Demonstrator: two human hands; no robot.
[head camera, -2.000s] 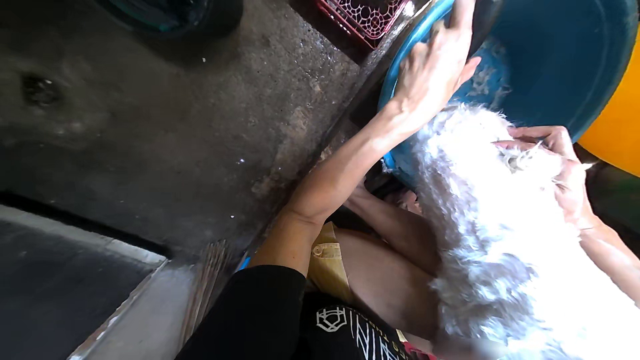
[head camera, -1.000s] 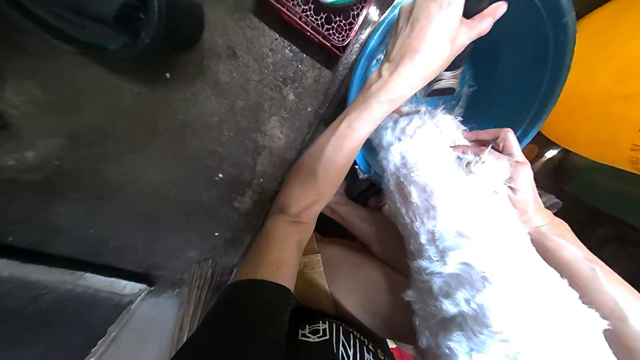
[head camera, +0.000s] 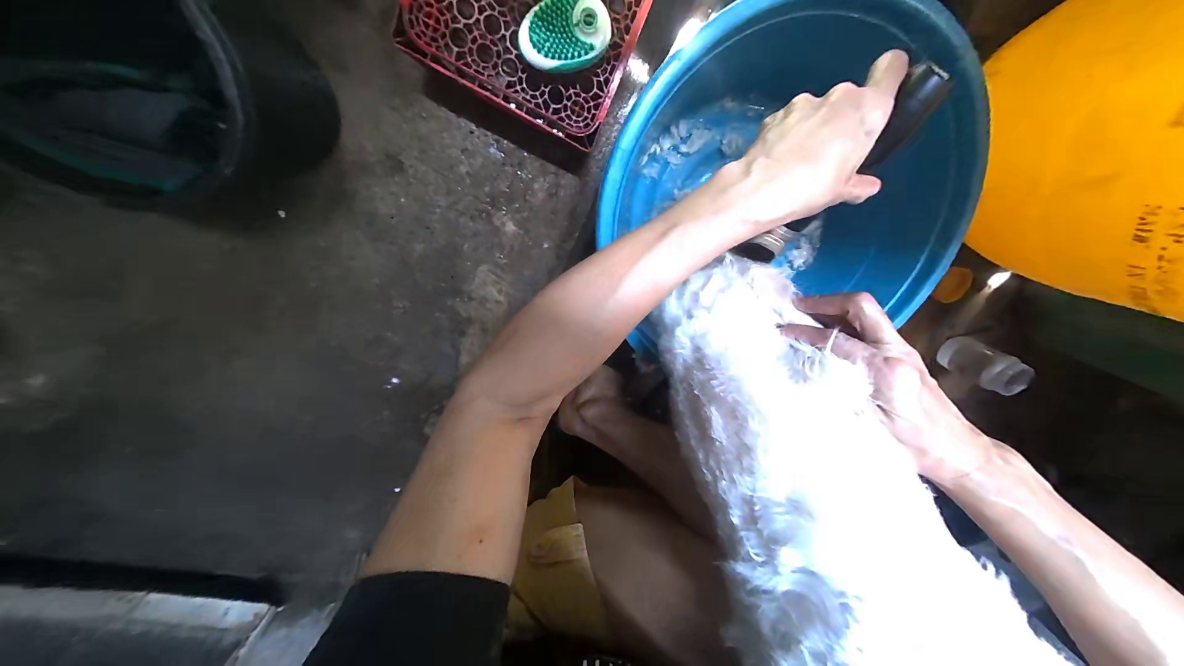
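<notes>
My left hand (head camera: 814, 148) is over a blue plastic basin (head camera: 612, 185), closed around a black handheld tool (head camera: 911, 106). The tool's silver-banded end lies beside the tip of a long, white furry mass (head camera: 777, 444), perhaps an animal's body; the palm hides part of the tool. My right hand (head camera: 893, 370) holds the fur on its right side, with fingertips pressed into a tuft. Bright light washes out much of the white fur, which stretches from the basin's near rim across my lap. Loose pale tufts (head camera: 694, 139) lie in the basin.
A red plastic crate (head camera: 518, 102) with a green-and-white bristled brush (head camera: 564, 35) stands at the upper left of the basin. A dark bucket (head camera: 277, 111) is farther left. An orange-yellow container (head camera: 1082, 148) and a small clear bottle (head camera: 985, 365) are on the right.
My left hand has moved right over the basin, away from the crate, and more of the black tool shows. My right hand stays at the fur. The view has shifted.
</notes>
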